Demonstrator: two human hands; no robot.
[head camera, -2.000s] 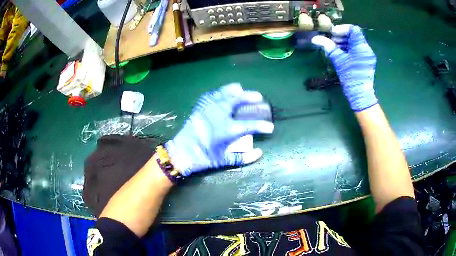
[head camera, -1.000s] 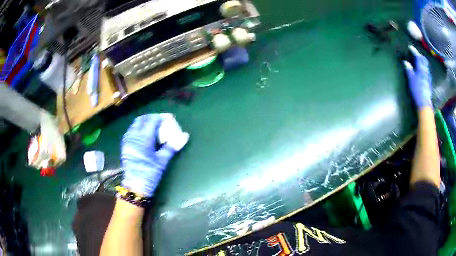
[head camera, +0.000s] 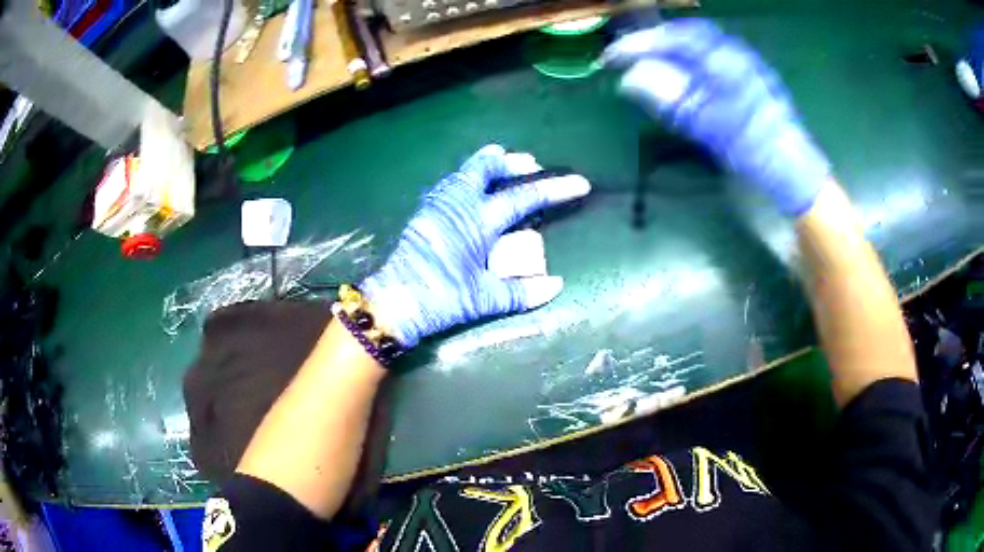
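Note:
My left hand (head camera: 448, 253), in a blue-white glove, is over the bench with its fingers around a white block (head camera: 518, 256). A black adapter (head camera: 531, 196) shows partly between its fingers; the rest is hidden. My right hand (head camera: 728, 113), gloved and blurred, is in the air to the upper right, fingertips near the dark block (head camera: 637, 22) by the instrument. A thin dark cord (head camera: 639, 183) shows just below its fingers; whether they grip it is unclear.
The instrument (head camera: 442, 11) is cut off at the top, on a wooden stand (head camera: 259, 97) with pens. Left are a small carton (head camera: 146, 194) with a red cap, a white plug (head camera: 265, 222), clear plastic (head camera: 216, 286) and dark cloth (head camera: 254, 377).
My right hand has come back from the far right to near the instrument. The black adapter, not seen one second ago, now shows under my left fingers. The view has turned back left.

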